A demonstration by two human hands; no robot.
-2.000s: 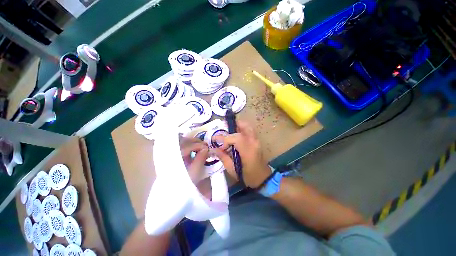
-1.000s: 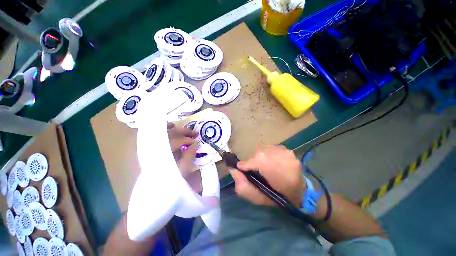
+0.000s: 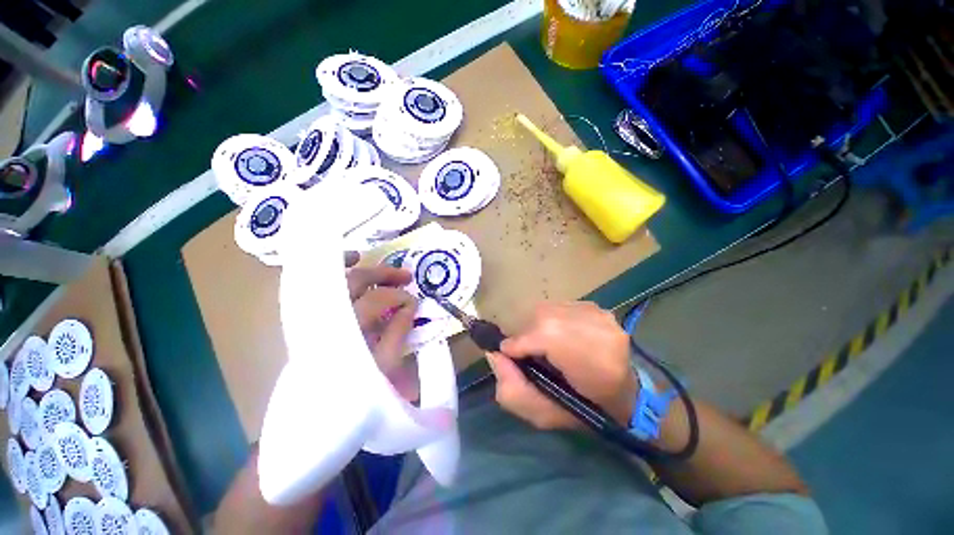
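My right hand (image 3: 565,361) grips a black soldering iron (image 3: 552,389) like a pen. The iron's tip touches or nearly touches the near left edge of the dark ring on a white motor cover (image 3: 457,261). My left hand (image 3: 385,313) is partly hidden behind the glossy white fan housing (image 3: 319,387); its fingertips are at the cover's left edge, by the housing's open end. Whether the fingers pinch a wire, the cover or the housing cannot be made out. The circuit board and any thin wires are too small or hidden to tell.
More motor covers (image 3: 454,181) lie stacked ahead on the cardboard (image 3: 513,274). A yellow squeeze bottle (image 3: 612,196) lies right, near a blue tray (image 3: 745,199) and a yellow tub (image 3: 572,42). Grille covers (image 3: 71,348) are at left. Other housings (image 3: 123,117) stand far left. The iron's cable loops past my right wrist.
My right hand has turned the iron from upright at the housing to slanting, its tip now on the cover's ring. My left fingers have shifted left. The view has moved slightly.
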